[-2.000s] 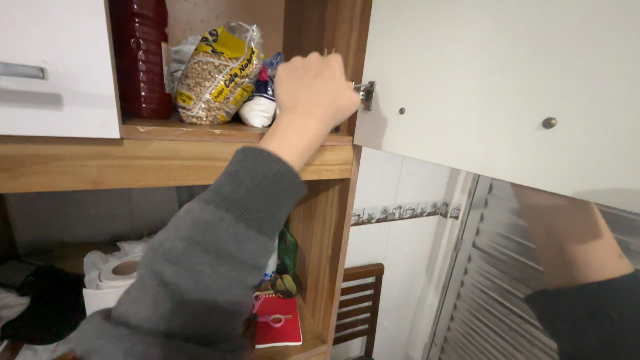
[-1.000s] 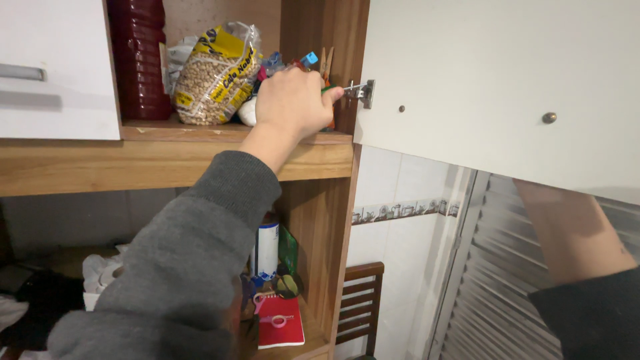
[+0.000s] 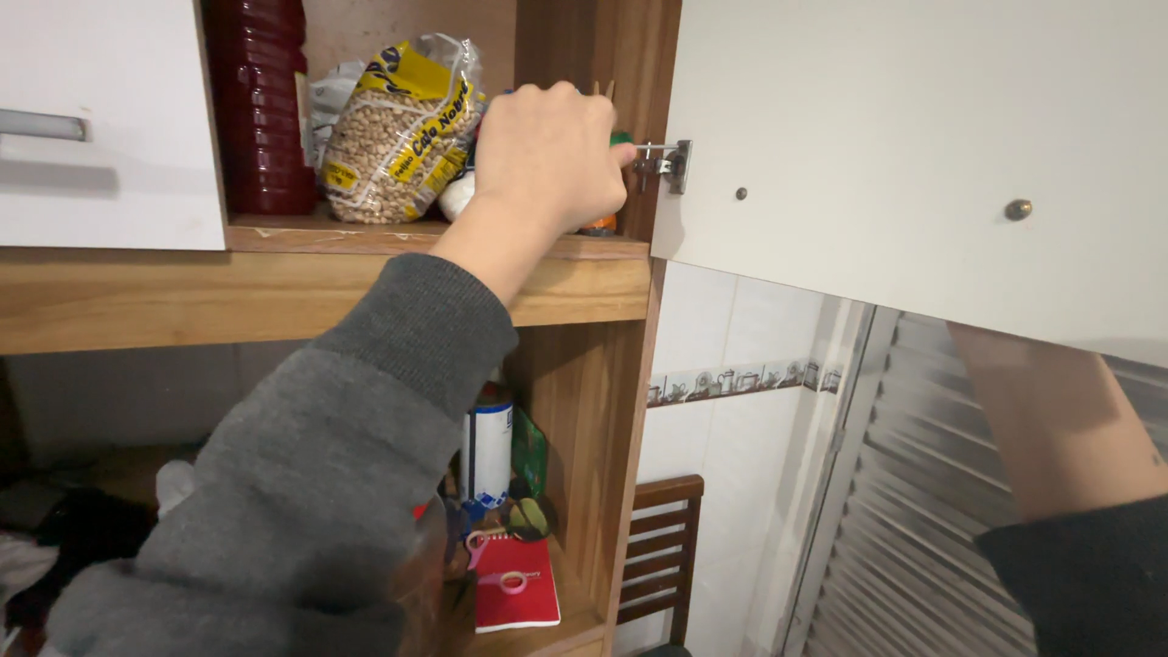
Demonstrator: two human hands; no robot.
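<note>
My left hand [image 3: 552, 155] reaches into the open upper cupboard, back of the hand toward me and fingers curled out of sight. What it touches or holds is hidden. A small green item [image 3: 621, 139] shows by the thumb, and an orange item [image 3: 599, 224] below the hand. Left of the hand stands a clear and yellow plastic bag of beans [image 3: 401, 137], with a white bundle [image 3: 457, 195] between them. A dark red ribbed plastic bottle [image 3: 265, 109] is farther left. My right forearm comes up at the right behind the raised cupboard door; the right hand is hidden.
The white door [image 3: 894, 137] hangs on a metal hinge [image 3: 675, 167]. On the lower shelf are a red notebook [image 3: 516, 593], pink-handled scissors [image 3: 504, 580] and a white and blue container [image 3: 487, 452]. A wooden chair [image 3: 662, 547] and a louvered metal door [image 3: 922, 511] are beyond.
My left hand has shifted a little left since two seconds ago. A blue item seen above it one second ago is now mostly covered. The white and blue container shows on the lower shelf.
</note>
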